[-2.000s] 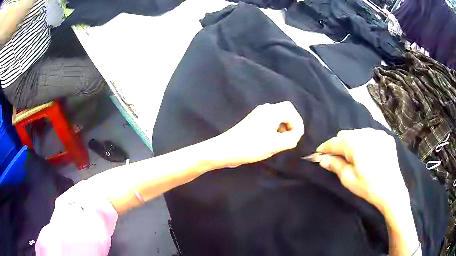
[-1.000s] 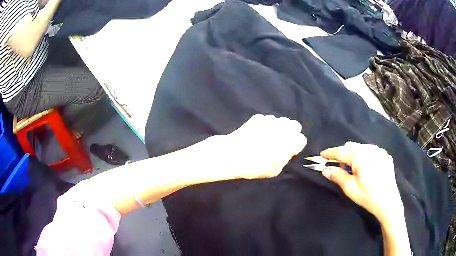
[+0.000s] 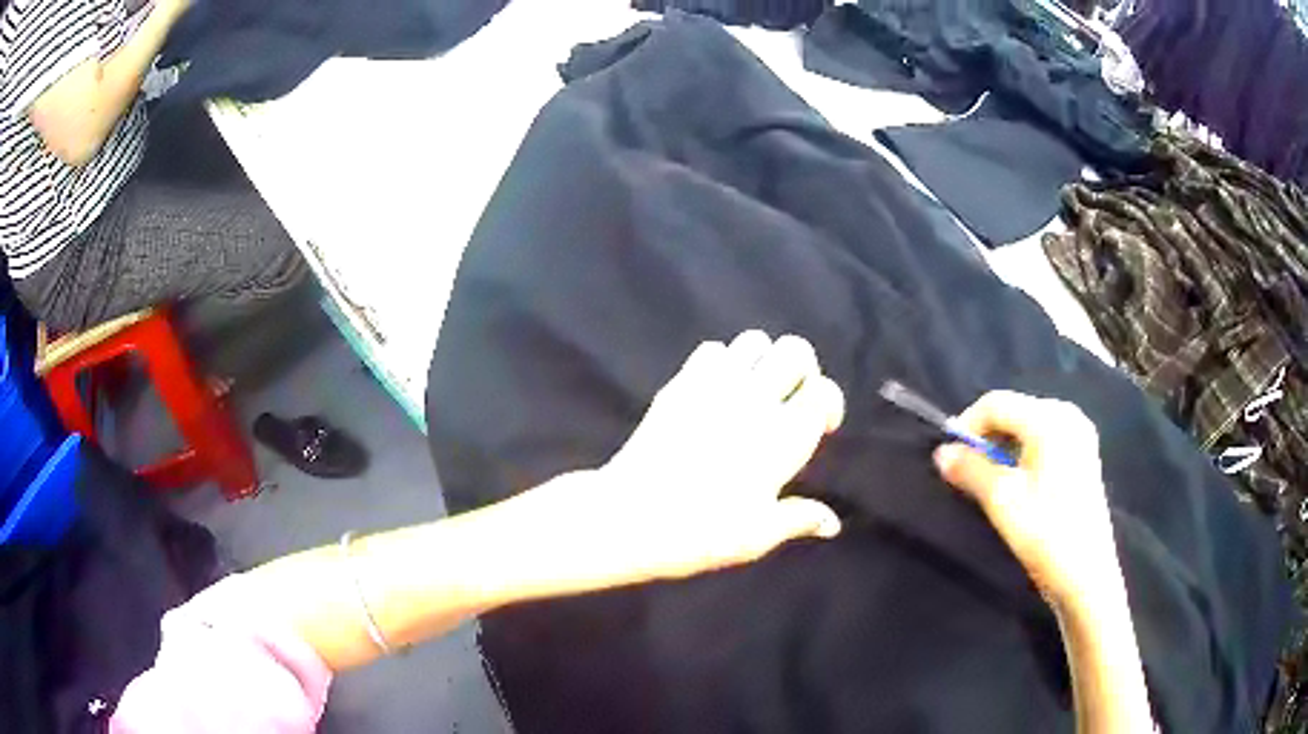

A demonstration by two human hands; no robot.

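A wide dark garment (image 3: 674, 273) lies spread over the table in front of me and hangs over its near edge. My left hand (image 3: 739, 459) is over the middle of it, thumb apart from the curled fingers; whether it pinches cloth or a thread I cannot tell. My right hand (image 3: 1033, 480) is to the right, holding small thread snips (image 3: 940, 416) with a blue grip between thumb and fingers. The blades point up and left, towards my left hand, not touching it. No loose thread can be made out.
The white tabletop (image 3: 387, 172) shows at the left. Plaid garments (image 3: 1176, 273) with white loops (image 3: 1238, 459) lie at the right, other dark garments (image 3: 990, 165) beyond. A person in a striped top (image 3: 58, 172) sits at upper left, near a red stool (image 3: 172, 416) and blue bin (image 3: 36, 473).
My left hand has moved slightly left and its thumb has come away from its fingers. The snips have tilted, their blades now pointing more upward and looking closer together than a second ago.
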